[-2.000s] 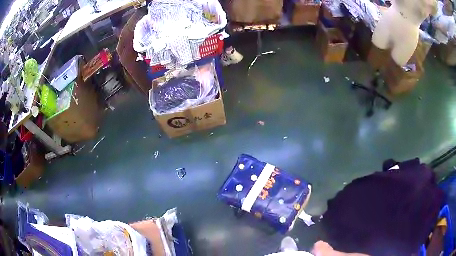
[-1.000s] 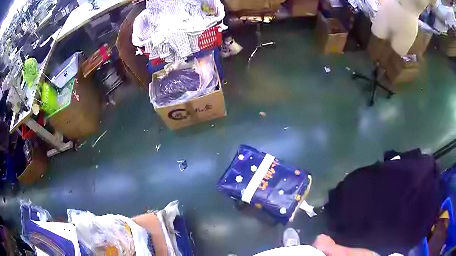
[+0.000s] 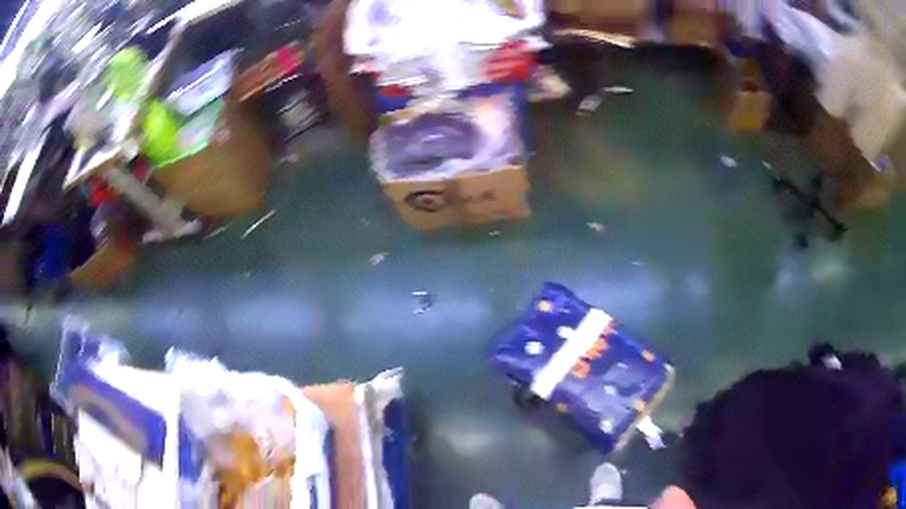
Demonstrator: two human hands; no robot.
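Observation:
A navy packed bundle (image 3: 596, 370) with coloured dots, orange lettering and a white band lies on the green floor in front of me. Only a small, blurred part of my right hand (image 3: 674, 498) shows at the bottom edge, just below and right of the bundle. Its fingers cannot be made out, nor whether it holds anything. My left hand is out of the picture. The tips of my shoes (image 3: 605, 484) show at the bottom edge, below the bundle.
Dark cloth heap (image 3: 795, 437) at lower right. Lined bin (image 3: 243, 442) with orange-yellow pieces at lower left, brown cardboard (image 3: 343, 437) beside it. Carton (image 3: 462, 199) with dark purple goods stands ahead, below a heaped basket (image 3: 510, 62). Wheeled stand base (image 3: 807, 207) and pale dress form (image 3: 862, 87) at right.
The view has swung left, so the bundle, carton and bin sit further right in the picture. The forearm seen before has mostly dropped out below. A second shoe tip now shows.

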